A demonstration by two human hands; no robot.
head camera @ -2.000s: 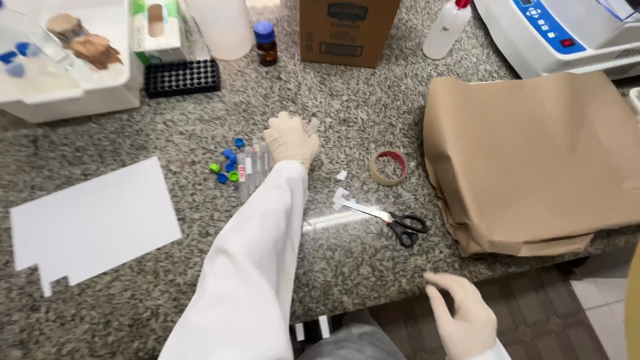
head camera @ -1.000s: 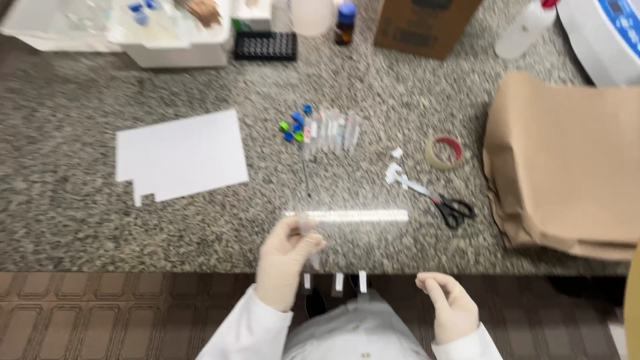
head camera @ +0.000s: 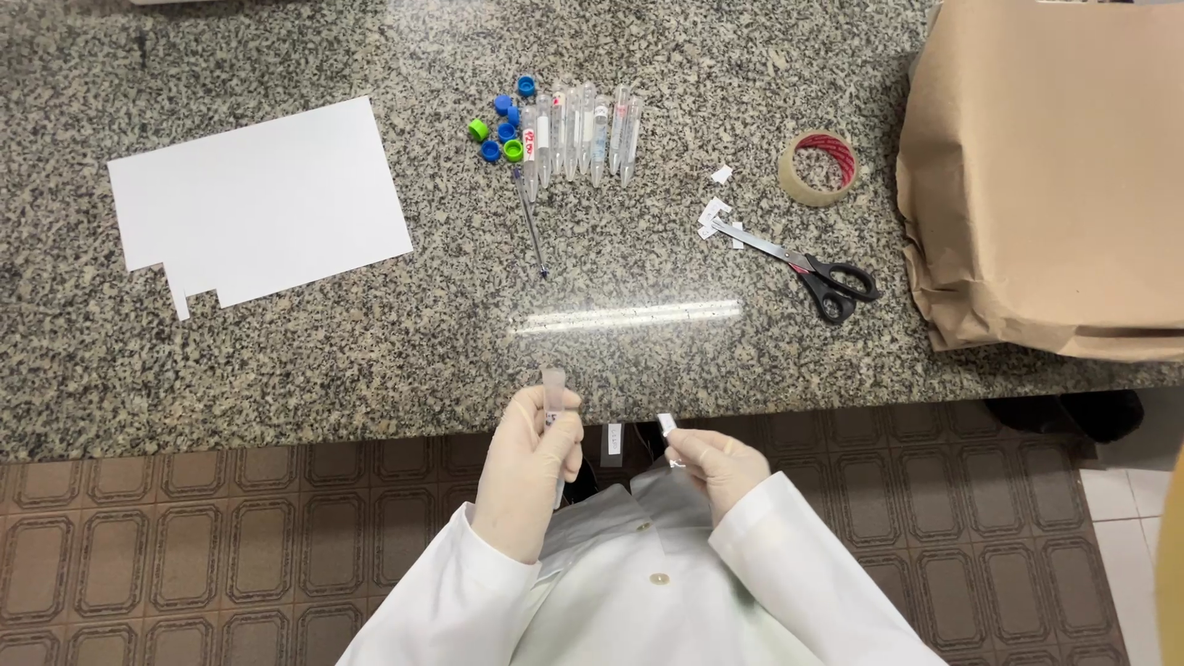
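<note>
My gloved left hand (head camera: 536, 467) grips a clear plastic tube (head camera: 554, 384) upright near the counter's front edge; its lower part is mostly hidden by the fingers. To its right, my gloved right hand (head camera: 714, 467) pinches a small white label strip (head camera: 666, 424) between thumb and fingers. Another labelled strip (head camera: 613, 442) hangs from the counter edge between the hands. Several conical centrifuge tubes (head camera: 585, 129) lie side by side farther back, some with labels or red marks. Blue and green screw caps (head camera: 506, 130) are grouped at their left, and a pen (head camera: 532, 227) lies just below.
Scissors (head camera: 803, 268) with black handles lie by small paper scraps (head camera: 714, 213). A roll of tape (head camera: 791, 176) is behind them. A cut white sheet (head camera: 268, 203) lies at left on the granite counter (head camera: 444, 370). A brown-paper-covered object (head camera: 1045, 185) stands at right.
My left hand was at the row of tubes two seconds ago and is now at the counter's front edge with a tube. My right hand now holds a label strip. The view has shifted.
</note>
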